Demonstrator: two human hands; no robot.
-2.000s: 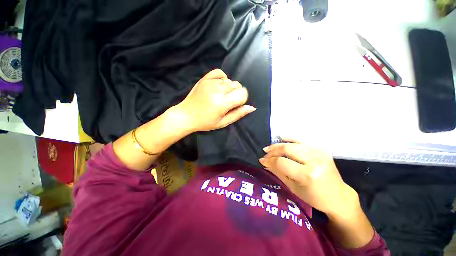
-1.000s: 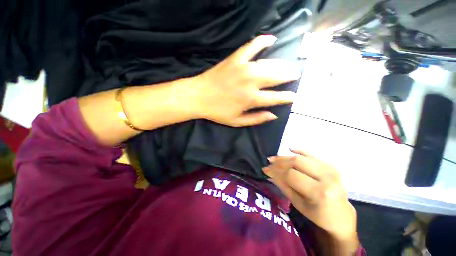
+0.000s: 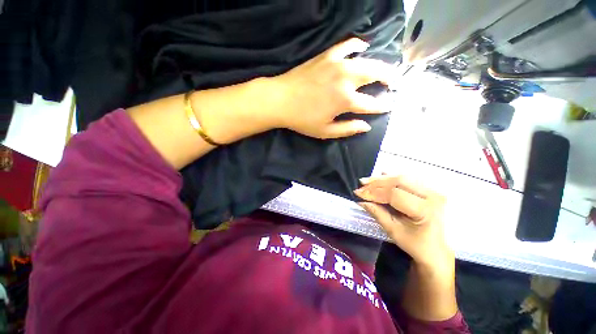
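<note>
A black garment [image 3: 248, 45] covers the left of the white table, with its right edge running down from near the needle area. My left hand [image 3: 333, 91] lies flat on the garment with fingers spread, fingertips near that edge, below the sewing machine head [image 3: 516, 39]. My right hand [image 3: 408, 209] pinches the garment's lower right corner between thumb and fingertips, close to the table's front edge. The needle is lost in glare and cannot be made out.
Red and silver thread snips [image 3: 498, 163] lie on the table beside a black phone [image 3: 543, 186]. A grey knob [image 3: 496, 116] sticks out from the machine. A measuring strip [image 3: 327, 212] runs along the front edge. Dark cloth [image 3: 490, 290] is below the table.
My left hand has opened from a curled shape, spread flat and moved towards the machine head. My right hand still pinches the cloth. The view has shifted, showing more of the machine.
</note>
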